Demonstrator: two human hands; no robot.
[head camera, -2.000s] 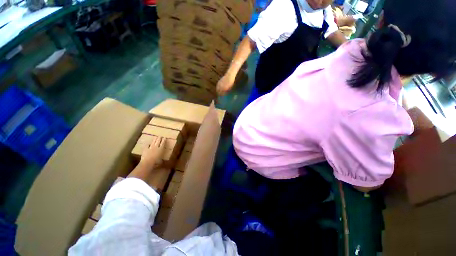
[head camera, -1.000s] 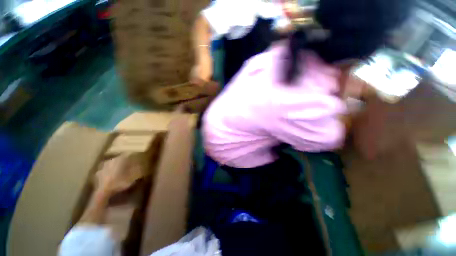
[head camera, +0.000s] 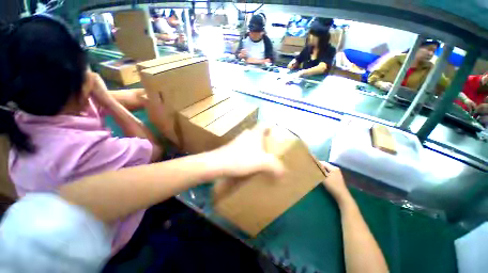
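A plain brown carton block (head camera: 281, 194) is tilted over the green bench edge in front of me. Whether it is one box or several pressed together is unclear. My left hand (head camera: 251, 154) is motion-blurred and lies across its upper left part; its grip is unclear. My right hand (head camera: 333, 178) holds its right corner, fingers at the edge. Brown small cartons (head camera: 216, 120) are stacked just beyond my left hand, with taller ones (head camera: 179, 88) behind. A white foam tray (head camera: 348, 144) on the belt has a small carton (head camera: 382, 138) in its middle.
A person in pink (head camera: 80, 154) sits close on my left, an arm near the stack. Several workers sit across the conveyor belt (head camera: 283, 101). A green post (head camera: 447, 101) and an overhead shelf stand at the right. A white foam piece (head camera: 473, 250) is at the lower right edge.
The view has swung right from the open shipping carton to the bench and belt. My left hand has moved from that carton to the block on the bench. My right hand has come into view.
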